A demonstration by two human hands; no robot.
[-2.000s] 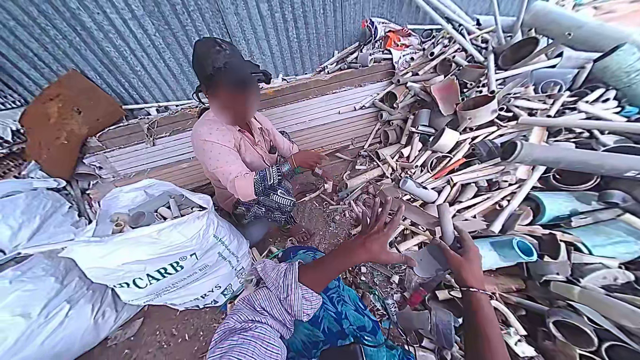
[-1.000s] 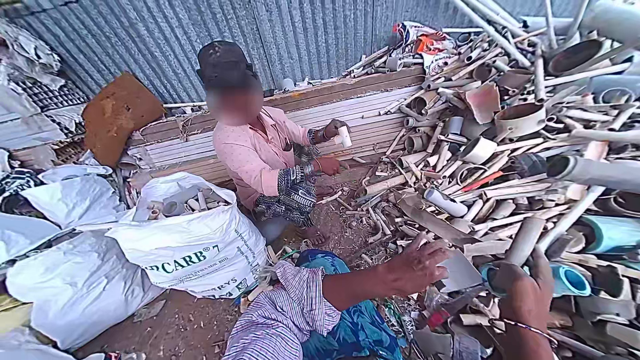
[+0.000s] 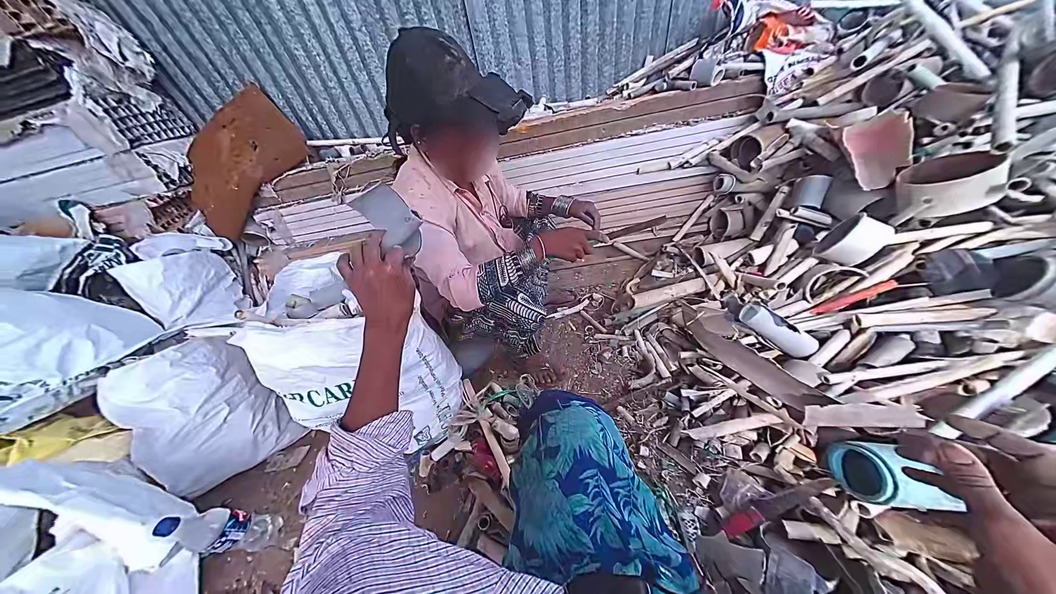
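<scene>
My left hand [image 3: 379, 285] is raised over the open white sack [image 3: 388, 371], with a flat grey plastic piece [image 3: 392, 216] between its fingers. At the lower right, my right hand [image 3: 982, 487] has its thumb across a light-blue plastic pipe piece [image 3: 891, 477]; its other fingers are spread, and whether it grips the pipe is unclear. A tool with a red handle [image 3: 742, 521] lies on scraps left of that pipe. Grey plastic pieces [image 3: 318, 301] show in the sack's mouth. A white pipe piece [image 3: 778, 330] lies farther up the heap.
A co-worker [image 3: 450, 214] sits ahead, near my left hand, holding a thin dark tool [image 3: 635, 228]. Pipe scraps [image 3: 907, 318] are heaped on the right. Stacked boards [image 3: 627, 157] lie beside a corrugated metal wall [image 3: 561, 45]. Filled white sacks [image 3: 198, 404] stand on the left.
My left hand has moved left from the scrap heap to above the sack, carrying the grey piece. My right hand has let go of the grey pipe it held earlier.
</scene>
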